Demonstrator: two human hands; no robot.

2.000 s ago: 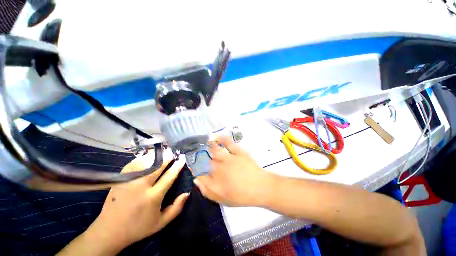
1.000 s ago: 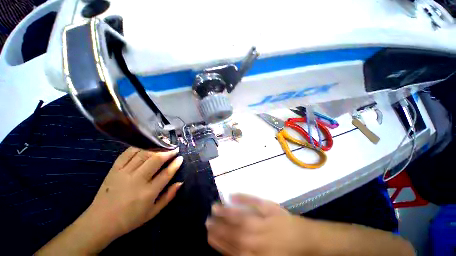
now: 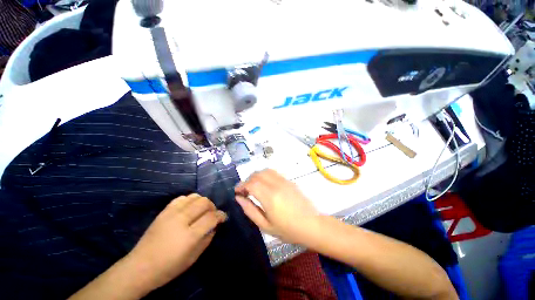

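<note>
The dark pinstripe fabric (image 3: 117, 158) covers the left of the table and reaches under the presser foot (image 3: 212, 153). A narrow dark folded band (image 3: 226, 193) runs from the foot towards me. My left hand (image 3: 176, 231) lies on the striped fabric, its thumb and fingertips together at the band's left side; the fingertips seem to pinch the cloth. My right hand (image 3: 273, 202) is at the band's right edge, with thumb and forefinger on the cloth. A grey-blue piece (image 3: 239, 149) sits right of the foot.
The white sewing machine head (image 3: 317, 73) stands behind the work. Scissors with red and yellow handles (image 3: 334, 174), pens (image 3: 355, 135) and a tan strip (image 3: 401, 145) lie on the table at right. A white cable (image 3: 444, 158) loops over its right end. Blue bin at lower right (image 3: 519, 258).
The view has shifted, showing more of the machine. My left hand has moved back from the foot towards me. My right hand has moved up from the table's front edge to the band.
</note>
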